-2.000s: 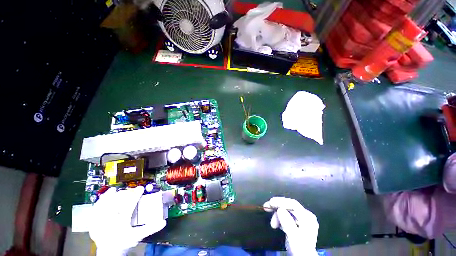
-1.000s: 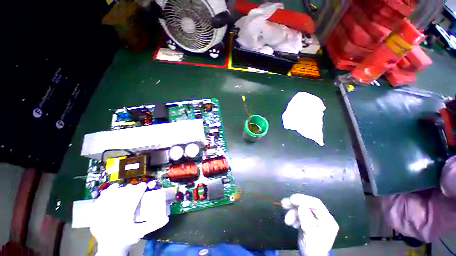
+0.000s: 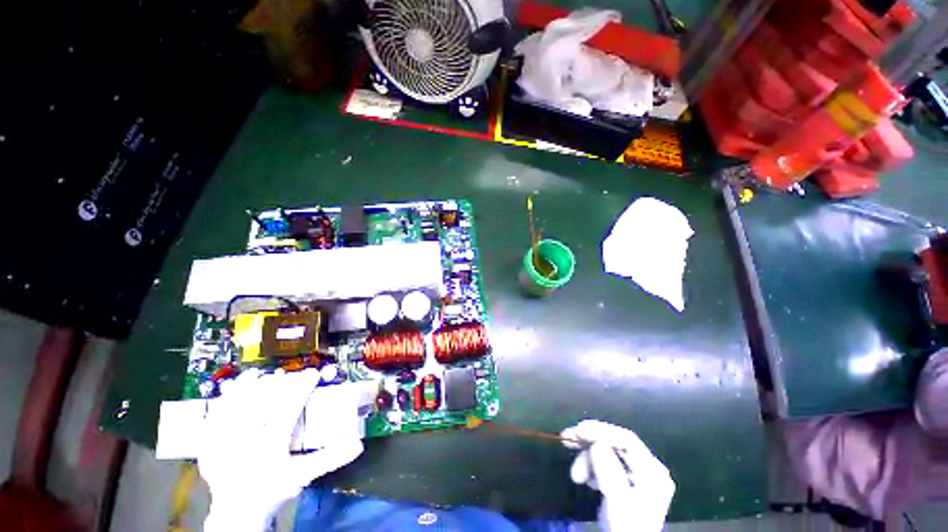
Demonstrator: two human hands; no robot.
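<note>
The green power board lies on the bench, with a long silver-white heatsink, a yellow-taped transformer and two copper-red coils. My left hand, in a white glove, rests on the board's near left corner, over a white finned heatsink; its grip there is unclear. My right hand, also white-gloved, holds a thin brush between thumb and fingers. The brush tip is at the board's near right edge. A green liquid cup with a yellowish stick in it stands right of the board.
A white cloth lies right of the cup. A fan and a black box with white plastic stand at the back. Black crates are at left, red bins at back right. A person's pink sleeve shows at right.
The brush moved away from the board's near right corner, then back left to its near edge with my right hand. My left hand stays on the board. The whole view has shifted slightly.
</note>
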